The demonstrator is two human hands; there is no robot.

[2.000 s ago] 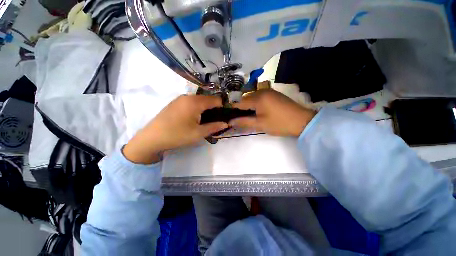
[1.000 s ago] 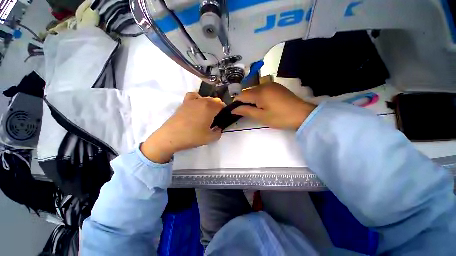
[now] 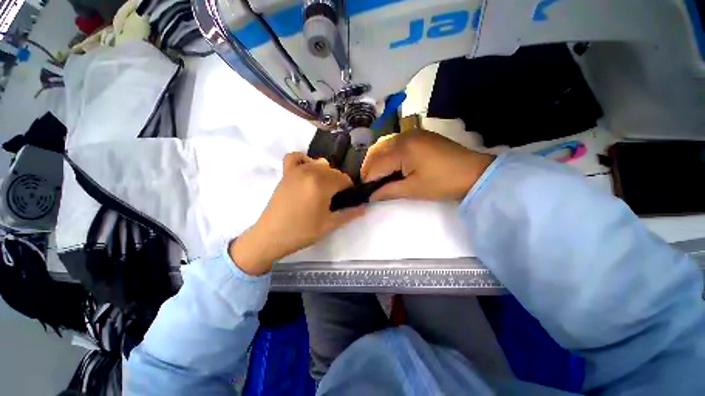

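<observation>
A small black folded cuff piece [image 3: 357,195] is pinched between my two hands just in front of the needle area of the white sewing machine [image 3: 433,46]. My left hand [image 3: 304,199] grips its left end. My right hand [image 3: 424,166] grips its right end, with a corner showing between the fingers. The presser foot and needle are mostly hidden behind my fingers. White sleeve panels [image 3: 232,166] spread over the table on the left of my left hand. A brown-yellow block [image 3: 410,122] stands just behind my right hand.
A stack of black cut pieces [image 3: 518,97] lies right of the needle, with a pink and blue item [image 3: 573,150] near it. A black phone [image 3: 661,178] lies far right. A ruled strip [image 3: 379,278] runs along the table's front edge. A grey fan box [image 3: 31,189] sits far left.
Both hands have shifted slightly towards the front edge with the black piece, away from the needle. The piece has turned in the fingers and more of the metal plate shows behind it.
</observation>
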